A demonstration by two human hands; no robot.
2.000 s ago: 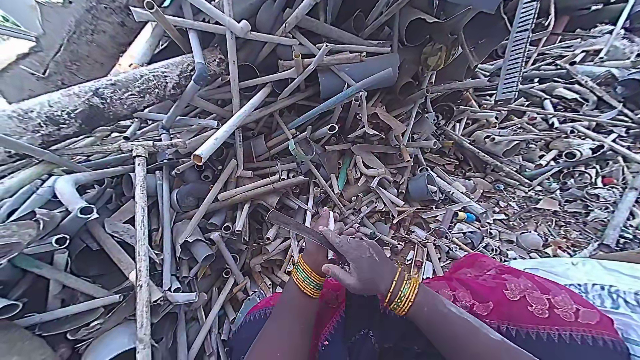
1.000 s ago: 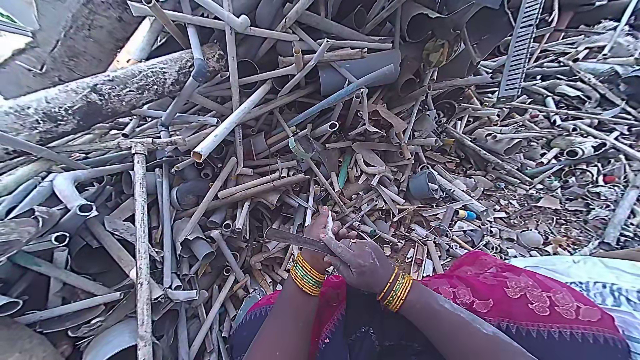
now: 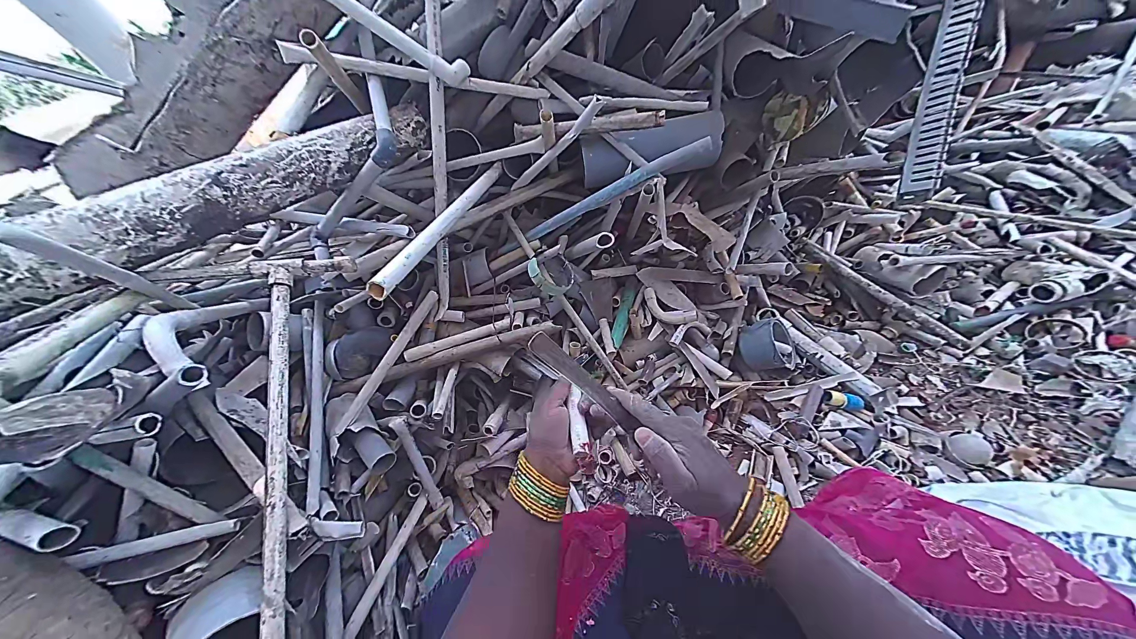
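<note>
My left hand (image 3: 552, 430) holds a short white plastic pipe piece (image 3: 578, 422) upright, low in the middle of the view. A long flat metal blade (image 3: 568, 368) is gripped in my right hand (image 3: 679, 444); it slants up and left, its far end beyond my left fingers. Blade and pipe piece are close together, and whether they touch is unclear. The blade's handle is hidden in my right hand. Around both hands lie broken plastic pipe pieces, among them a green piece (image 3: 624, 315) and a grey cup-like fitting (image 3: 765, 344).
A pile of scrap pipes spreads all around. A long upright pipe (image 3: 277, 444) stands at the left, a thick crusted pipe (image 3: 222, 191) lies behind it, and a slotted grating strip (image 3: 942, 98) leans at the upper right. Pink patterned cloth (image 3: 958, 555) covers my lap.
The blade, nearly level one second ago, now slants up to the left. My right hand has shifted slightly away from my left, and the white pipe piece between them shows more plainly.
</note>
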